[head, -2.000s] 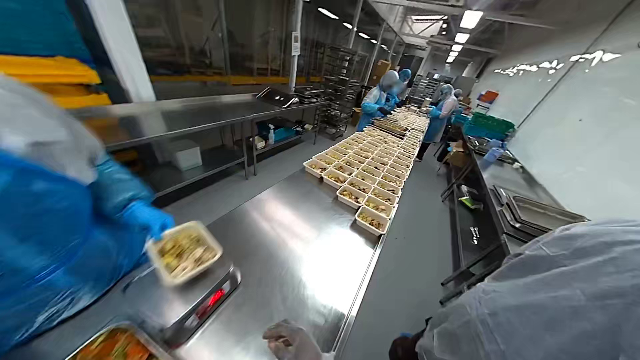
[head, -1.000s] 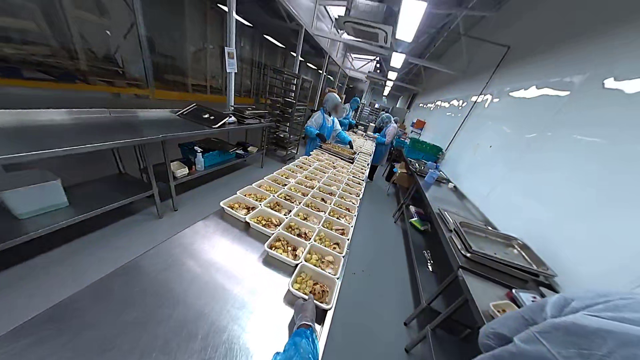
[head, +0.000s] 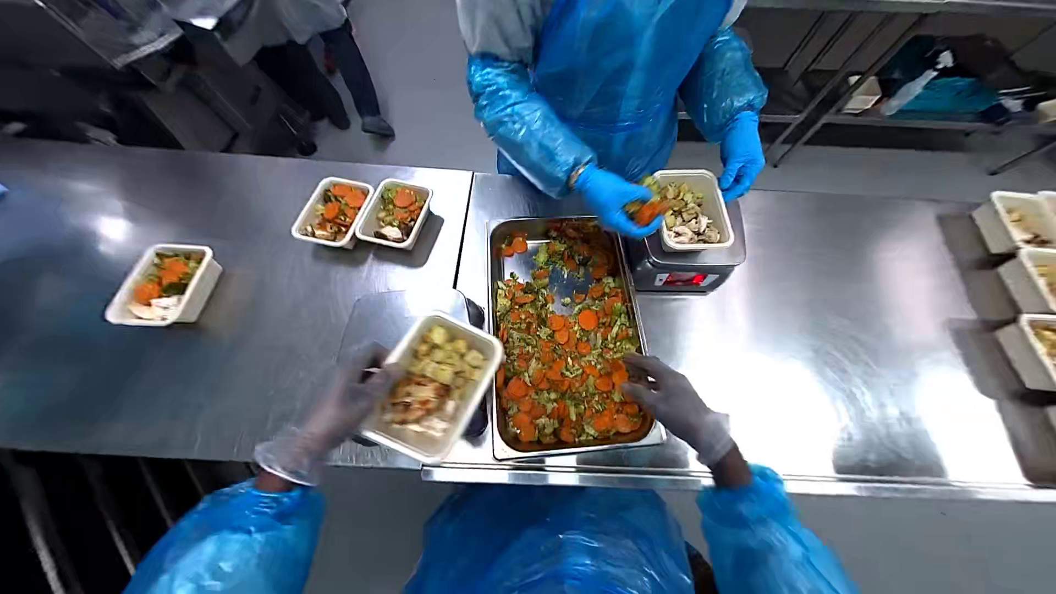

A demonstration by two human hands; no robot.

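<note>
My gloved left hand (head: 355, 400) grips the left side of a white food tray (head: 433, 386) holding diced potato and browned meat. The tray is tilted over the edge of a kitchen scale (head: 375, 326). My gloved right hand (head: 664, 400) is at the right edge of a steel pan (head: 497, 412) of sliced carrots and broccoli, its fingertips over the vegetables; whether they pinch any is unclear. Across the table, a co-worker's blue-gloved hand (head: 619, 200) holds carrot pieces over another white tray (head: 697, 210), which sits on a second scale (head: 689, 268) with a red display.
Two filled trays (head: 332, 212) (head: 399, 214) stand side by side at back left, and another filled tray (head: 165, 285) farther left. More trays (head: 1027, 289) line the steel table's right end. A co-worker in a blue apron (head: 615, 74) stands opposite; another person's legs (head: 351, 78) show behind.
The view has swung strongly from the long rows of trays to the vegetable pan. A hand at a tray at the rows' near end shows one second ago; now my left hand holds a tray.
</note>
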